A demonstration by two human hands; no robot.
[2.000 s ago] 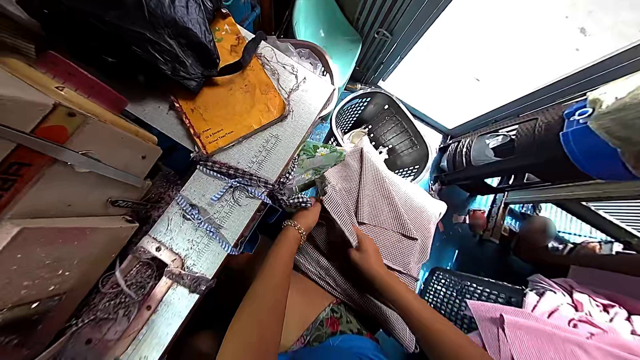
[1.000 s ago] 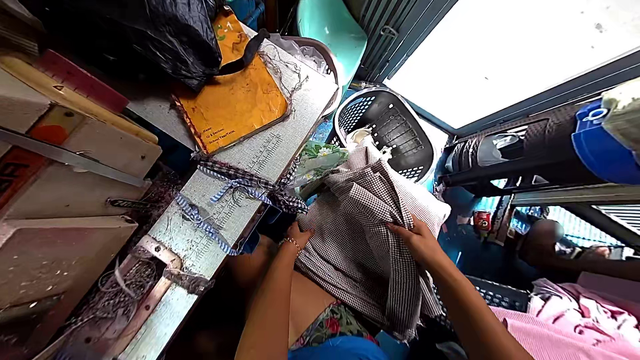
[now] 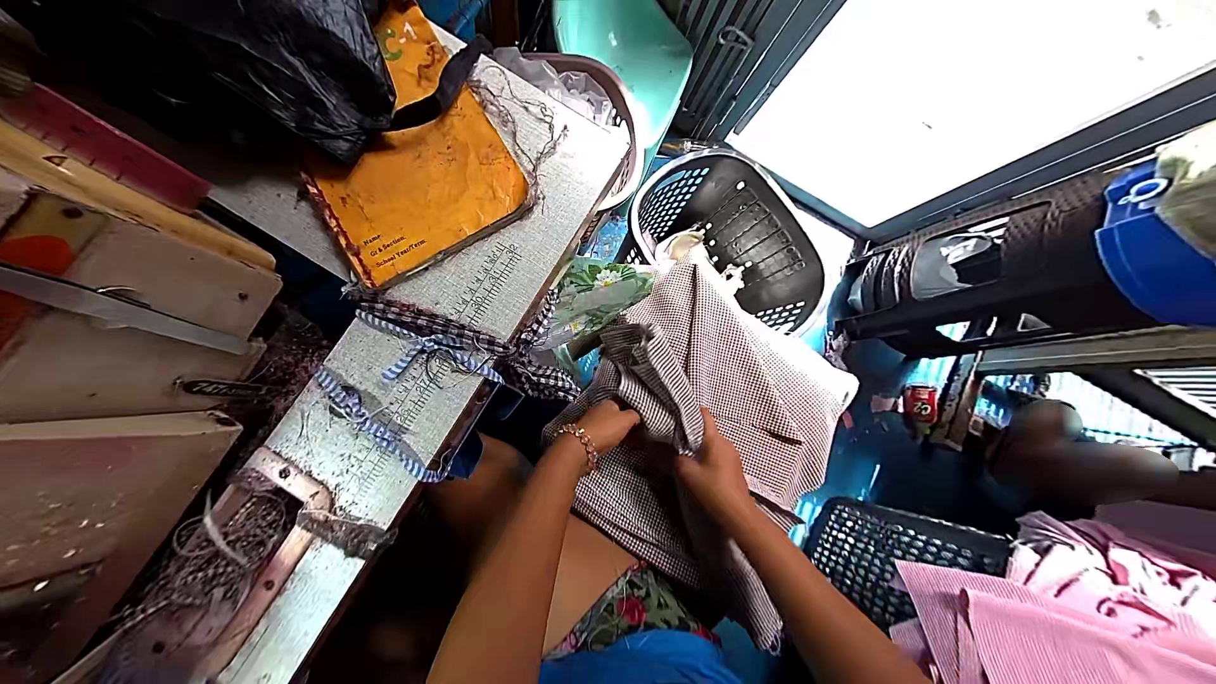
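Brown-and-white checked fabric (image 3: 750, 380) lies over my lap and reaches to the rim of a laundry basket beyond it. My left hand (image 3: 605, 427), with a beaded bracelet at the wrist, is closed on a bunched fold at the left side of the cloth. My right hand (image 3: 712, 470) grips the gathered cloth just to the right of it, thumb on top. Between the hands the fabric is crumpled and shows a darker side. Some fingertips are hidden in the folds.
At left, a worktable (image 3: 560, 195) bears an orange notebook (image 3: 437, 190), a black plastic bag (image 3: 285, 66) and checked fabric strips (image 3: 446, 342). A dark laundry basket (image 3: 760, 218) stands ahead. Pink fabric (image 3: 1045, 617) lies at lower right beside a black crate (image 3: 902, 541). Part of a person (image 3: 1073, 456) shows at right.
Both hands have come closer together since one second ago, when they were apart on the cloth. The fabric between them is now bunched upward, where it was spread wider before.
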